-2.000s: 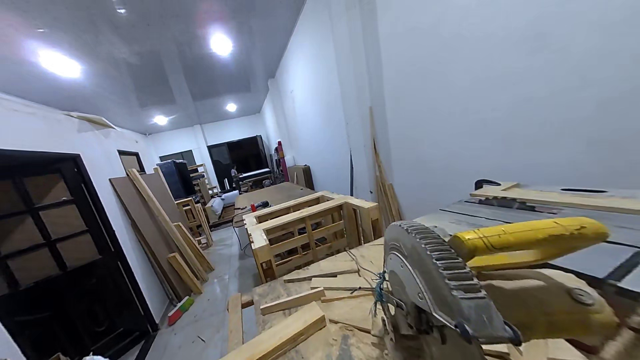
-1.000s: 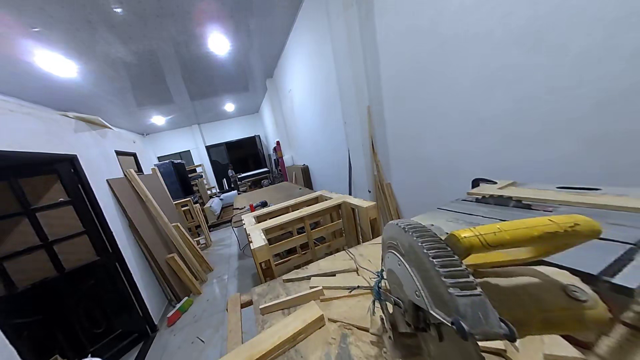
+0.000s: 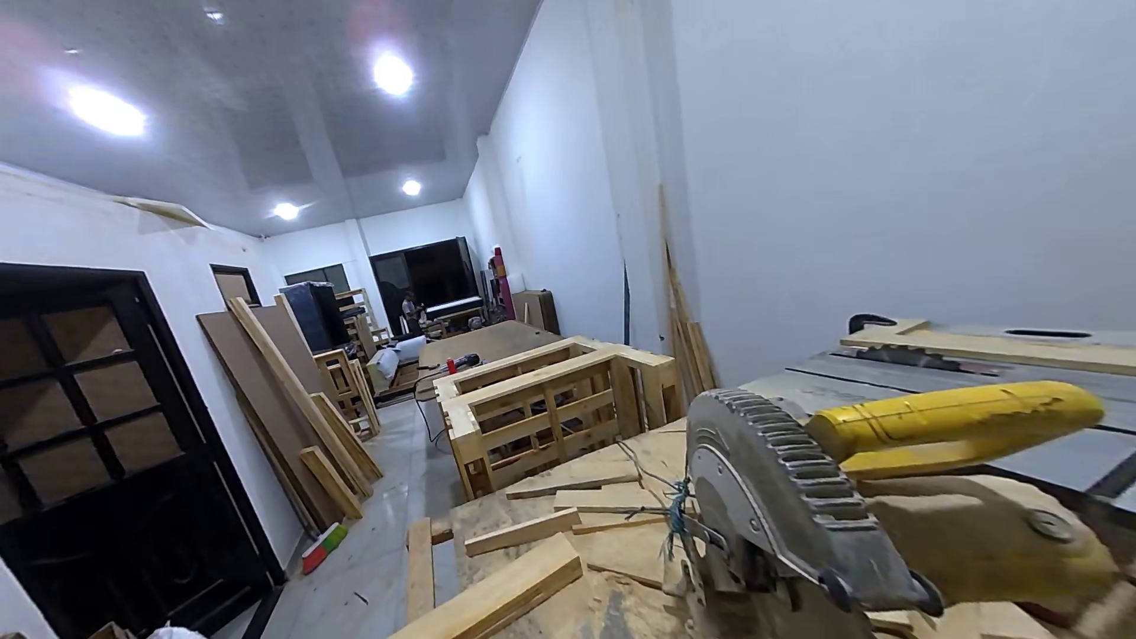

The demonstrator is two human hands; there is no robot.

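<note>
Neither of my hands is in the picture. Close in front at the lower right stands a miter saw with a ribbed metal blade guard [image 3: 781, 479] and a yellow handle [image 3: 958, 422]. Blue-green string is tied at the guard's left side. Left of the saw, offcuts of light wood [image 3: 524, 531] lie on a plywood worktop [image 3: 612, 612], and a thicker wooden beam [image 3: 497, 595] points toward the bottom edge.
A slatted wooden frame [image 3: 568, 399] stands beyond the worktop. At right is a table saw [image 3: 799, 390] with its blade [image 3: 914, 358] showing beside a board. Boards [image 3: 266, 382] lean on the left wall near a brush [image 3: 324, 548]. A person [image 3: 409, 311] is far back.
</note>
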